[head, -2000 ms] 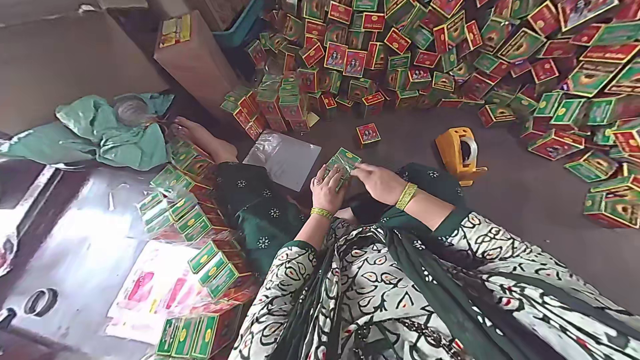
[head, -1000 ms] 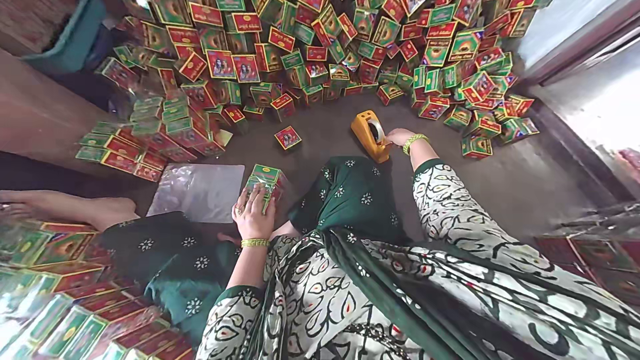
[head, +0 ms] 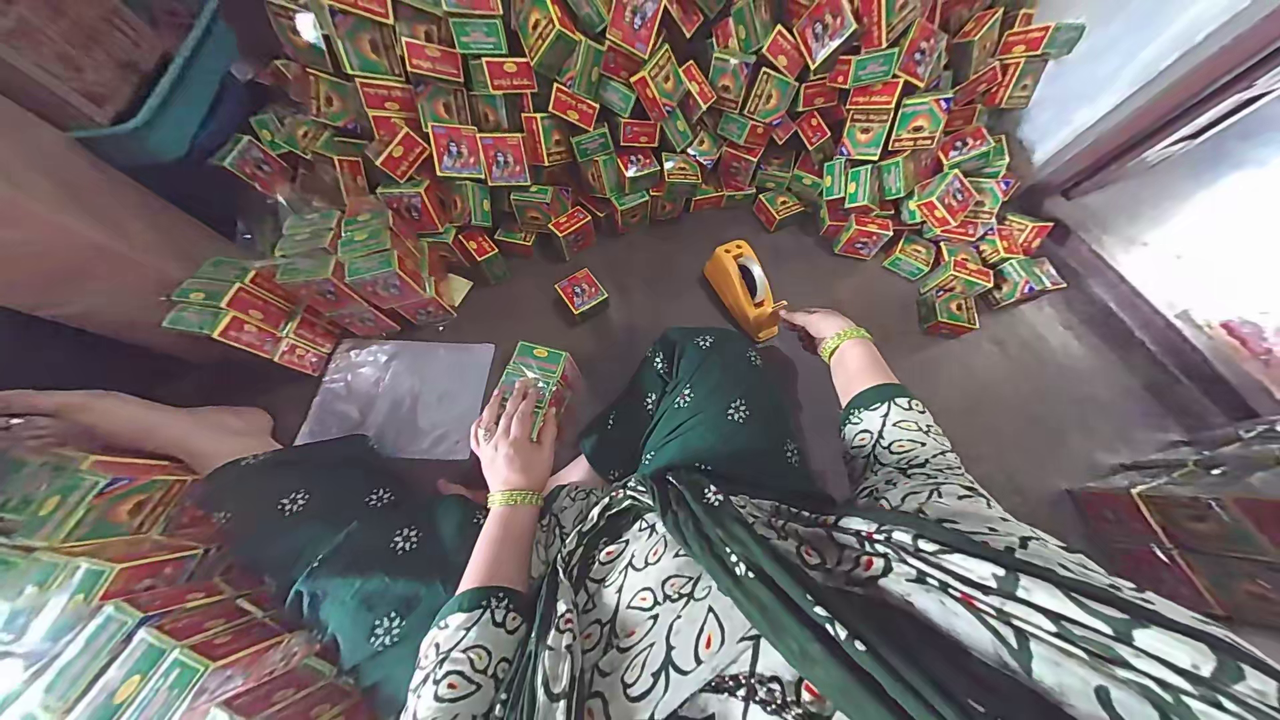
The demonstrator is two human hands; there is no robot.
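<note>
My left hand (head: 515, 437) rests over a green and red carton bundle (head: 540, 372), its fingers spread across the near part, beside a clear plastic sheet or bag (head: 400, 398). At the cutter end of a yellow tape dispenser (head: 738, 290) is my right hand (head: 822, 328), with its fingertips touching that end; whether tape is between them cannot be made out. The dispenser holds a roll of tape and lies on the dark floor beyond my knee. One small red carton (head: 581, 291) sits alone between the bundle and the dispenser.
A large heap of red and green cartons (head: 640, 133) spreads across the back. Wrapped stacks (head: 250, 318) stand at the left, and more cartons (head: 130, 620) lie at the lower left. A teal tub (head: 165, 100) is at the upper left; wrapped packs (head: 1190, 540) are at the right edge.
Two seconds ago both hands were together at the cartons. My right hand has since moved right to the tape dispenser, while my left stays on the bundle. The view has swung strongly.
</note>
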